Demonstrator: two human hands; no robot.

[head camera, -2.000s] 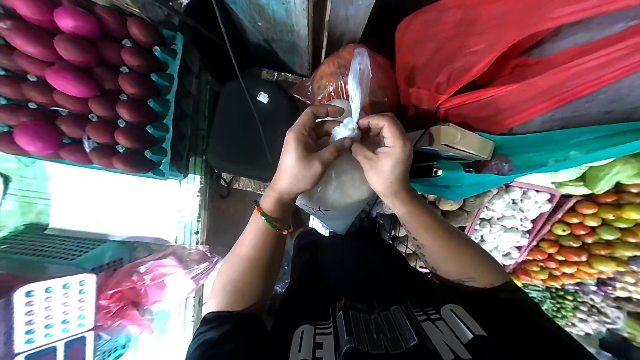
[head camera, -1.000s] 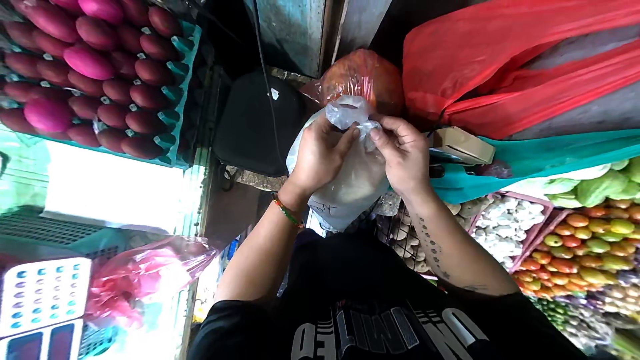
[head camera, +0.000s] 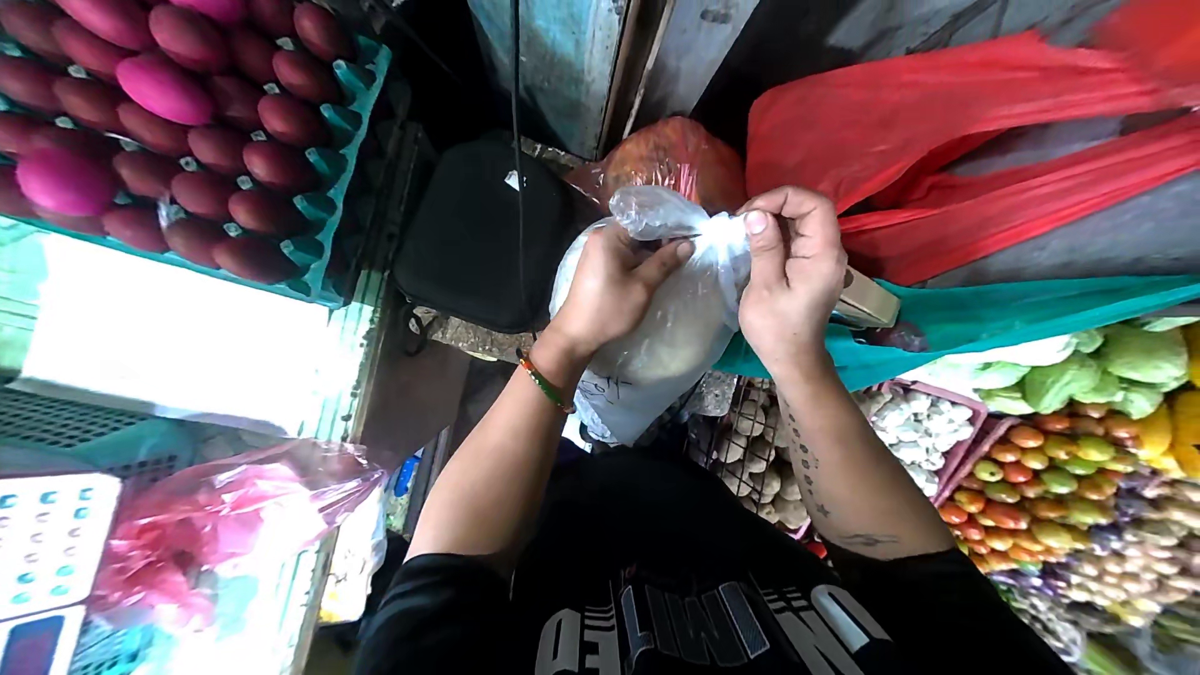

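Note:
A filled, clear plastic bag with pale contents stands in front of my body, its neck gathered and twisted into a knot. My left hand has thumb and fingers on the plastic just left of the knot, below a loose puffed end of the bag. The thumb and forefinger of my right hand pinch the plastic at the knot's right side. Some fingertips of my left hand are hidden behind the plastic. Handwriting shows low on the bag.
At left, dark red and pink eggs fill a teal tray, above a scale and pink plastic bags. A black stool seat stands behind my left hand. Tomatoes, garlic and cabbages lie at right, near red cloth.
The upright bag end seen two seconds ago now flops to the left. My hands have moved apart, with the knot between them.

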